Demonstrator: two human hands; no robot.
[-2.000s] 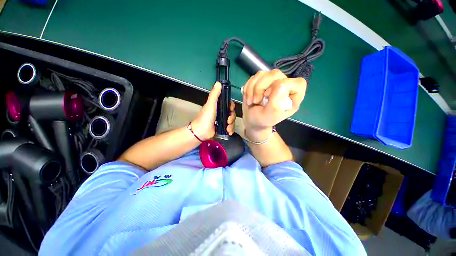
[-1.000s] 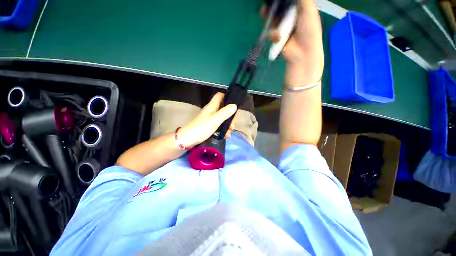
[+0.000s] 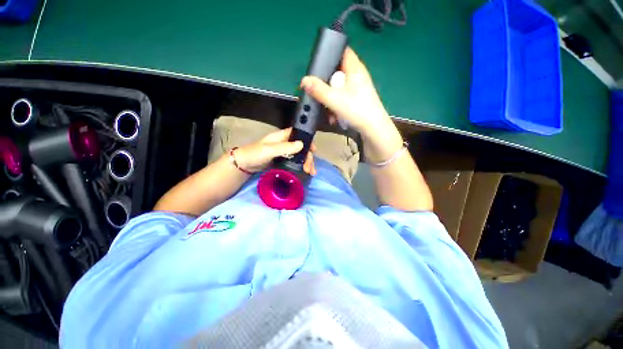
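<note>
The dryer head [image 3: 282,189], with its bright magenta ring, lies against my shirt at the lap. My left hand [image 3: 268,151] is closed around the black inner handle frame [image 3: 299,144] just above the head. The silver-grey handle sleeve [image 3: 322,67], with dark round buttons, covers most of the frame. My right hand [image 3: 352,95] grips the sleeve from the right, with a white object [image 3: 337,80] in the palm, partly hidden. The power cord [image 3: 362,8] leaves the sleeve's far end and lies coiled on the green bench, cut off by the top edge.
The green bench [image 3: 205,51] runs across the top. A blue parts bin [image 3: 517,68] stands on it at right. A black tote of dryers [image 3: 147,160] is low at left. A cardboard carton [image 3: 546,218] of small black parts is on the floor at right. Blue cloth shows at the far right.
The sleeve has moved down over the black frame, which was exposed before. My right hand has come back from the cord over the bench to the sleeve. My left hand still holds near the head.
</note>
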